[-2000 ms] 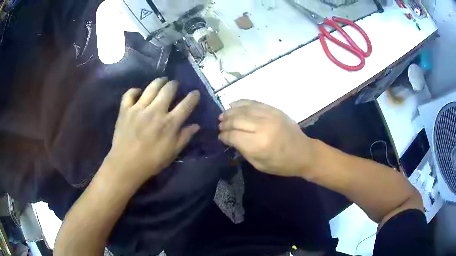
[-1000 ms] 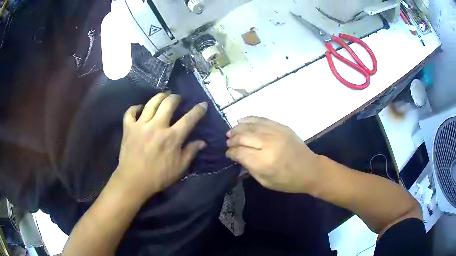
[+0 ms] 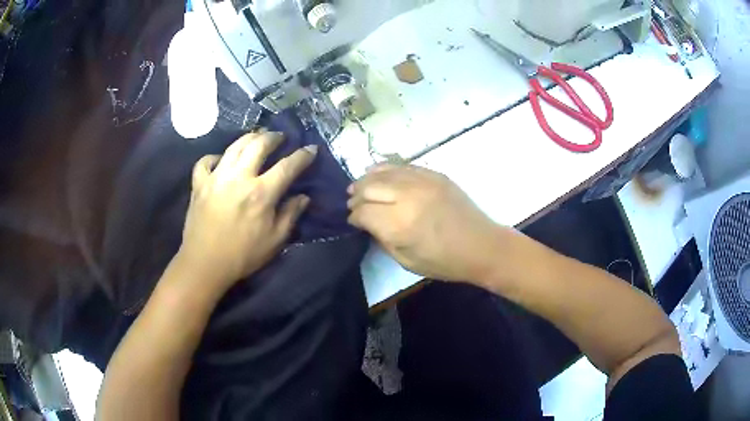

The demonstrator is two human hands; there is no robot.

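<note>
The dark garment [image 3: 271,329] covers the left side and hangs over the table's front edge. Its edge runs up to the presser foot area [image 3: 322,119] beneath the cream sewing machine head [image 3: 255,57]. A pale stitched line [image 3: 317,240] crosses the cloth between my hands. My left hand [image 3: 234,201] lies flat on the cloth with its fingers spread, fingertips just below the machine head. My right hand [image 3: 411,215] pinches the cloth's right edge between thumb and fingers, at the table's front part.
Red-handled scissors [image 3: 571,107] lie on the machine bed and white table [image 3: 485,177]. A small brown scrap [image 3: 408,71] lies on the bed. A white oval attachment [image 3: 193,86] is left of the head. A white fan [image 3: 732,255] and a dark phone [image 3: 678,270] are at the right.
Both hands and the held cloth have moved up toward the needle area. More of the white table edge shows below my right hand. The scissors stay on the table.
</note>
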